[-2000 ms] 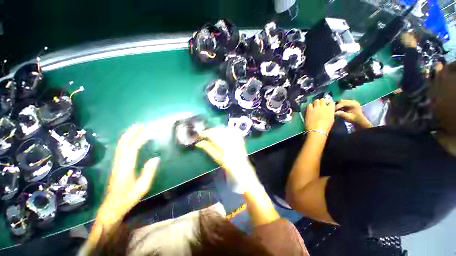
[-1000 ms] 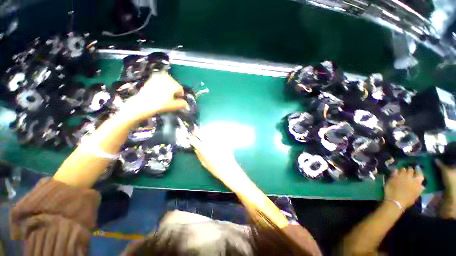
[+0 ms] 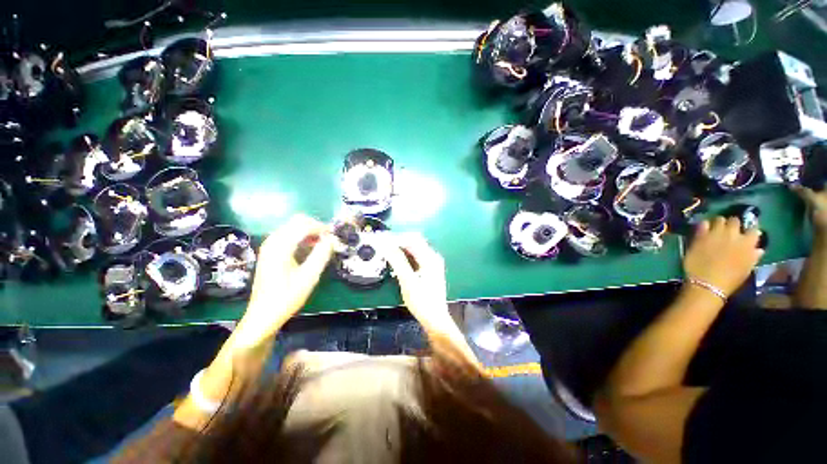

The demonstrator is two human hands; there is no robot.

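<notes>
A round black unit [image 3: 363,258] with a pale centre lies on the green bench [image 3: 299,118] directly in front of me. My left hand [image 3: 292,267] is at its left side, fingers pinched on a small dark piece [image 3: 345,235] at the unit's upper left. My right hand [image 3: 415,272] is at the unit's right side, with its fingertips at the rim; whether it grips the unit cannot be told. A second unit [image 3: 367,184] with a white centre stands just beyond the first, untouched.
Many units [image 3: 172,276] are grouped on the left, and many more [image 3: 580,163] on the right. A metal rail [image 3: 345,43] runs along the far edge. A neighbour's hand [image 3: 723,254] and a black block [image 3: 771,95] are at the right.
Both hands have come back from the left group to the bench in front of me. Two units now stand there, and a small dark piece is in my left fingers. The view has turned.
</notes>
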